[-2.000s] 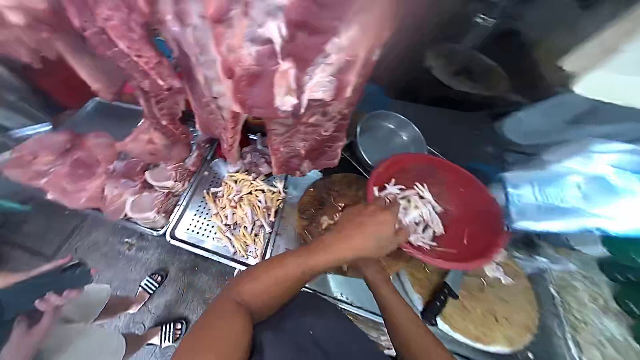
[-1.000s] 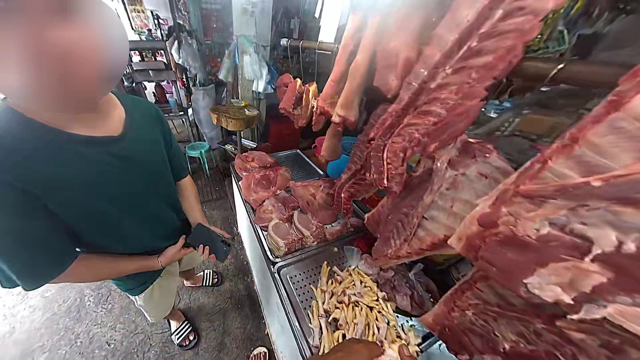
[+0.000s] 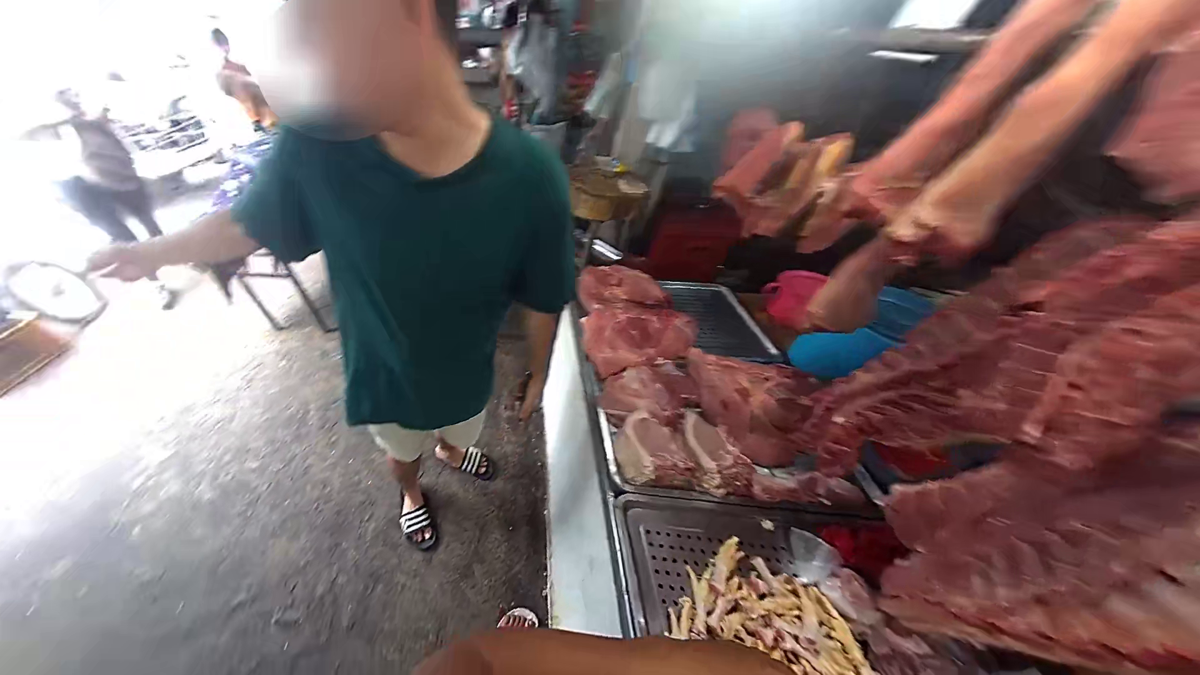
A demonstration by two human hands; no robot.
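One of my forearms point(image 3: 609, 654) crosses the bottom edge; neither of my hands shows. Just beyond it, a pile of chicken feet point(image 3: 769, 614) lies in a perforated metal tray point(image 3: 661, 553). Clear plastic point(image 3: 814, 555) and pinkish meat point(image 3: 848, 592) sit at the pile's right. Thick raw pork cuts point(image 3: 639, 339) and bone-in chops point(image 3: 717, 455) fill the tray behind. Large raw rib slabs point(image 3: 1059, 375) hang over the right side, with pork legs point(image 3: 994, 141) hanging higher up.
A person in a green shirt point(image 3: 431, 281) stands left of the counter's white edge point(image 3: 572, 487), one arm stretched out left. Behind the meat are a ridged metal tray point(image 3: 717, 319), blue plastic point(image 3: 839, 352) and a red container point(image 3: 694, 234). A round wooden block point(image 3: 609, 192) stands farther back.
The person in green has stretched an arm out left; both their hands were at a dark phone-like object before. My view has swung left, away from the red bowl where my hands were.
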